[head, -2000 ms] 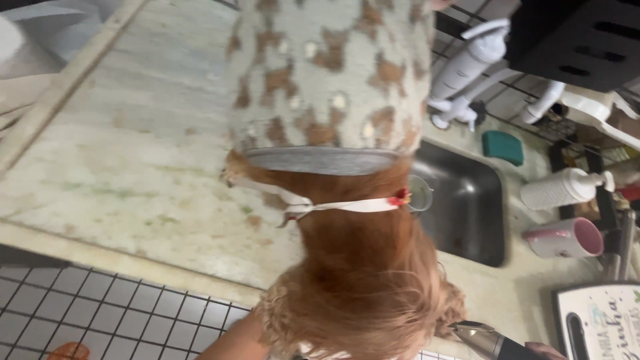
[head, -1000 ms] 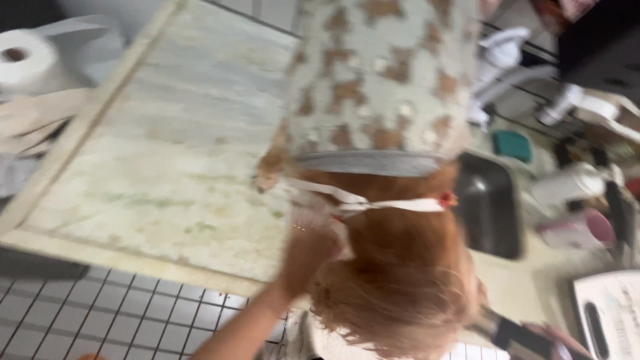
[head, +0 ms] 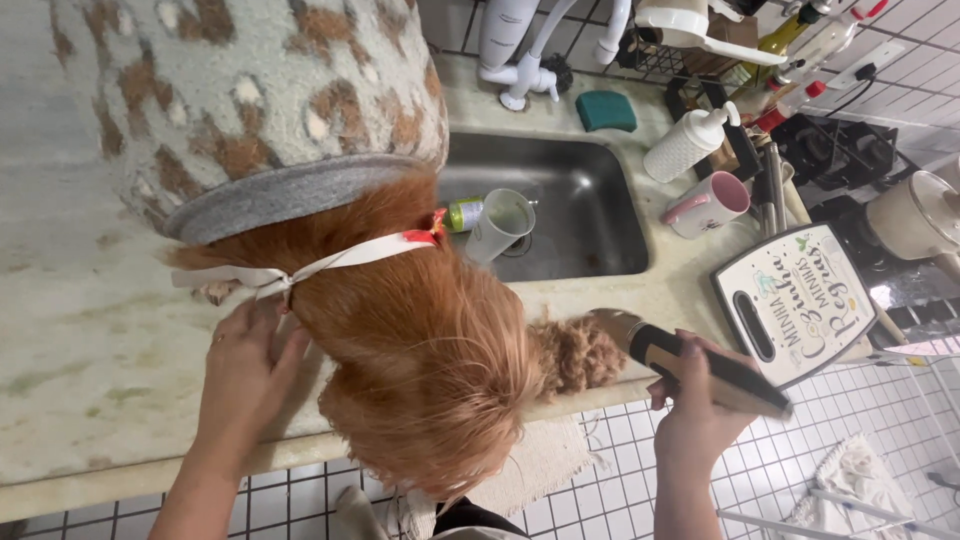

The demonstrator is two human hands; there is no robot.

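Note:
A reddish-brown long-haired dog (head: 390,300) is on the stone counter, its head toward the near edge. It wears a fleece garment (head: 270,90) with brown figures and a grey hem, and a white ribbon (head: 337,259) with a red part is knotted on its neck. My left hand (head: 259,349) is at the dog's left side, just below the knot; its fingertips are partly hidden, so its hold is unclear. In my right hand (head: 697,386) is a black and gold hair clipper (head: 705,367), its head beside the curly fur of the dog's ear (head: 577,356).
Behind the dog is a steel sink (head: 585,210) with a plastic cup (head: 502,221) in it. A green sponge (head: 606,111), a white pump bottle (head: 690,142), a pink and white mug (head: 709,204) and a cutting board (head: 795,304) with writing lie around it. A stove (head: 840,150) stands at the right.
My right hand with the clipper, mostly out of frame before, now shows fully beside the dog's ear. My left hand is lower on the dog's side, and the view has shifted closer.

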